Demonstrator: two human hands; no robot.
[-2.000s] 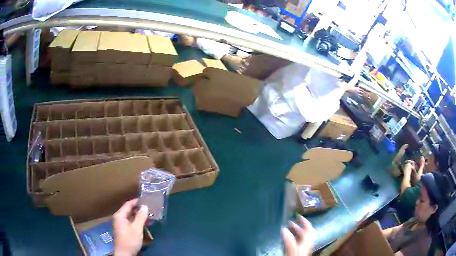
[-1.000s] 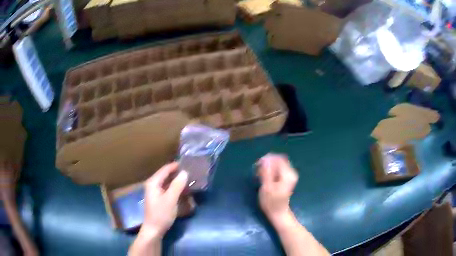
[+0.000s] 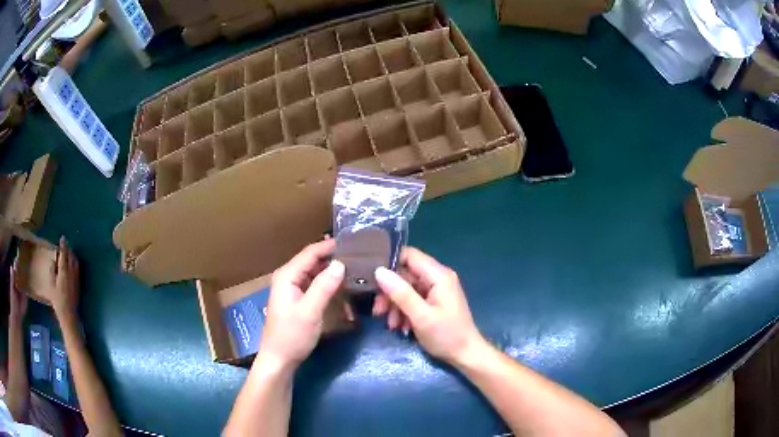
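A clear zip-lock bag (image 3: 377, 205) with a dark grey rounded device in its lower part is held upright between my two hands. My left hand (image 3: 309, 294) grips its lower left side. My right hand (image 3: 427, 299) grips its lower right side. An open mailer box (image 3: 207, 320) sits behind and left of my left hand, its long lid (image 3: 248, 201) standing up, with a blue insert (image 3: 248, 320) inside. The divider tray (image 3: 478, 162) lies behind; most cells look empty, and one bagged device (image 3: 139, 188) stands at its left end.
A smartphone (image 3: 536, 132) lies right of the tray. Another open mailer box (image 3: 702, 243) with a bagged device is at the right. A whitish plastic bag (image 3: 675, 34) is at the back right. Power strips (image 3: 77, 119) stand at the left. Another person's hands (image 3: 60, 277) hold a small box.
My right hand has come in from the right and now also holds the bag. The view has turned, bringing the smartphone and the person at the left into clearer view.
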